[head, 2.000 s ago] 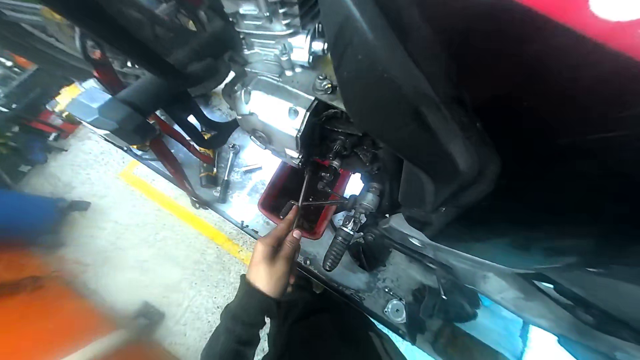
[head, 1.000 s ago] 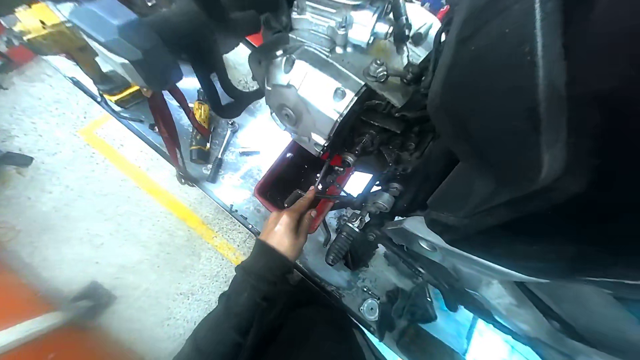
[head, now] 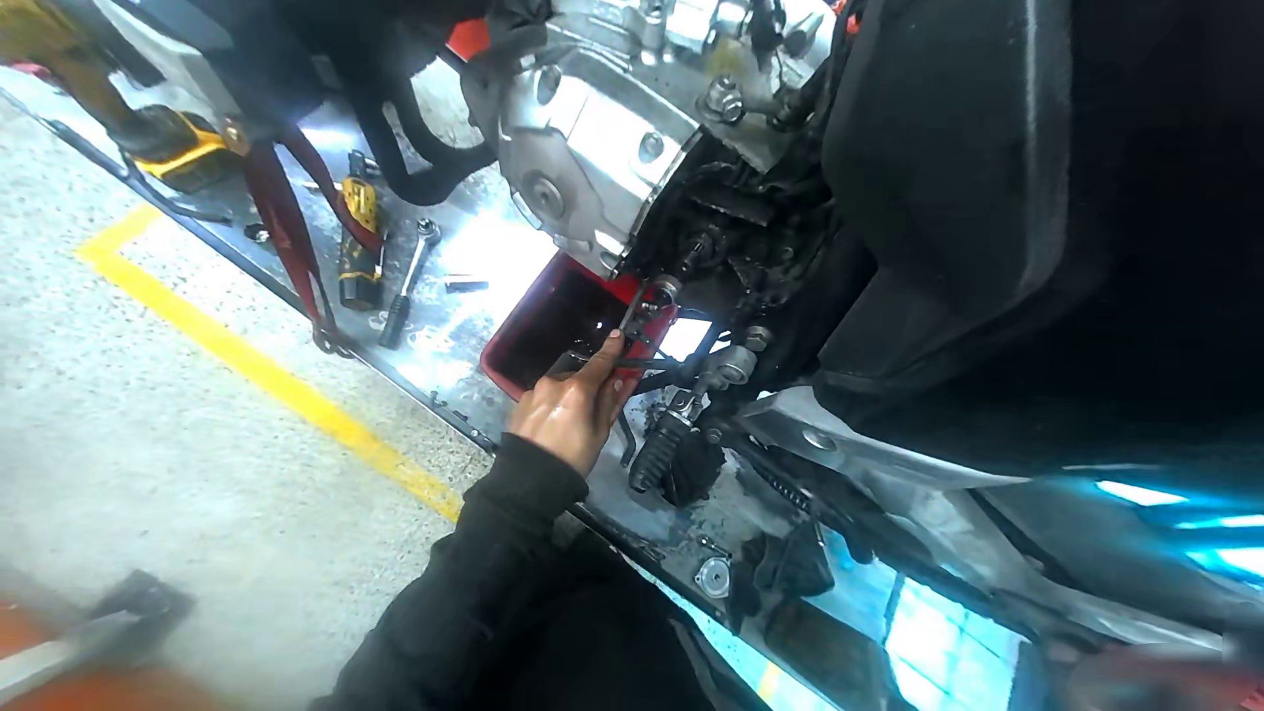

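Observation:
My left hand reaches over the red drain pan under the motorcycle engine. Its index finger lies along a slim metal tool, whose kind I cannot tell; the fingers cover its lower part. The tool's upper end is beside a linkage joint, below the silver engine cover. Dark liquid shows in the pan. Right of the hand is the ribbed rubber foot peg. My right hand is out of view.
On the metal platform left of the pan lie a ratchet, a yellow-and-black power tool and a small metal cylinder. A red strap hangs there. A round metal part lies near the platform's lower edge. Black bodywork overhangs at right.
The view has shifted and come closer to the engine. My left hand was lower on the slim tool two seconds ago; its index finger now reaches farther up beside the linkage.

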